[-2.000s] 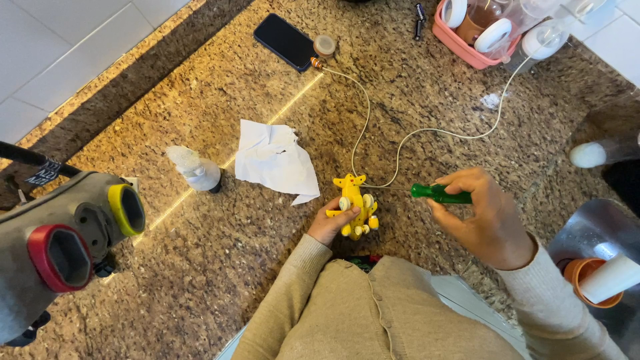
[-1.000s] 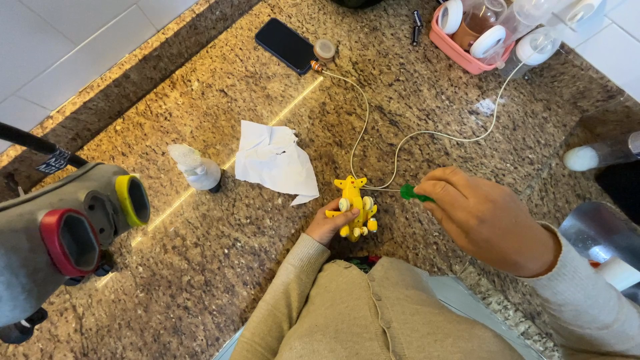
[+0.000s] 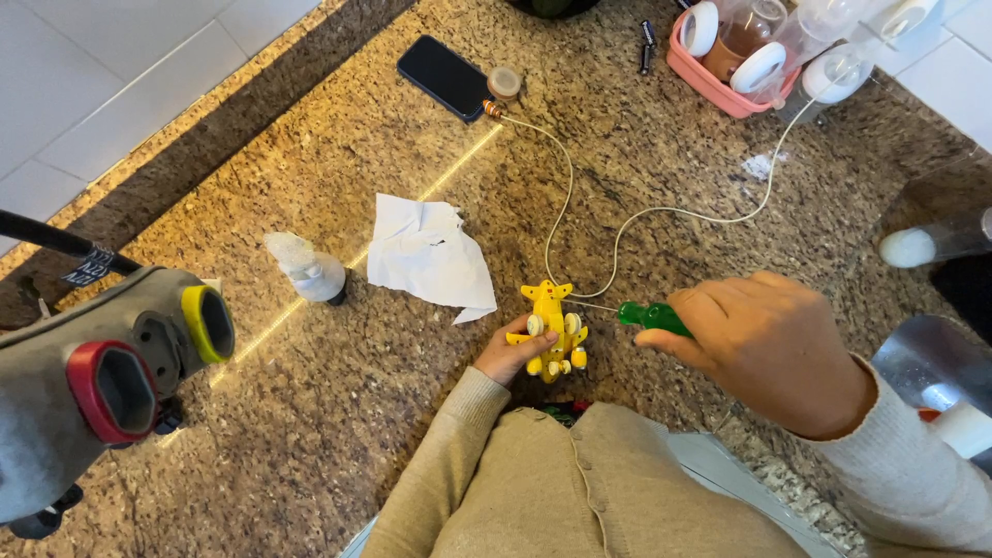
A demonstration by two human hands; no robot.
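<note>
My left hand (image 3: 511, 349) holds a yellow toy airplane (image 3: 552, 322) with pale wheels, at the counter's front edge near my body. In my right hand (image 3: 763, 353), to the right of the toy, is a screwdriver by its green translucent handle (image 3: 657, 316). Its thin shaft points left at the toy's tail; whether the tip touches is too small to tell. A white cable (image 3: 659, 209) passes just behind the toy's tail. Left of the toy lies a torn white sheet of paper (image 3: 430, 256).
A phone (image 3: 444, 76) and a small round container (image 3: 504, 81) lie at the back. Batteries (image 3: 646, 46) are beside a pink basket (image 3: 701, 81) of bottles. A white-wrapped bottle (image 3: 314, 273) stands left, near a grey device (image 3: 101, 372) with red and yellow rings. A clear bottle (image 3: 938, 239) lies at right.
My right hand has turned around the screwdriver, and its shaft now shows pointing at the toy. My left hand keeps hold of the toy in about the same place.
</note>
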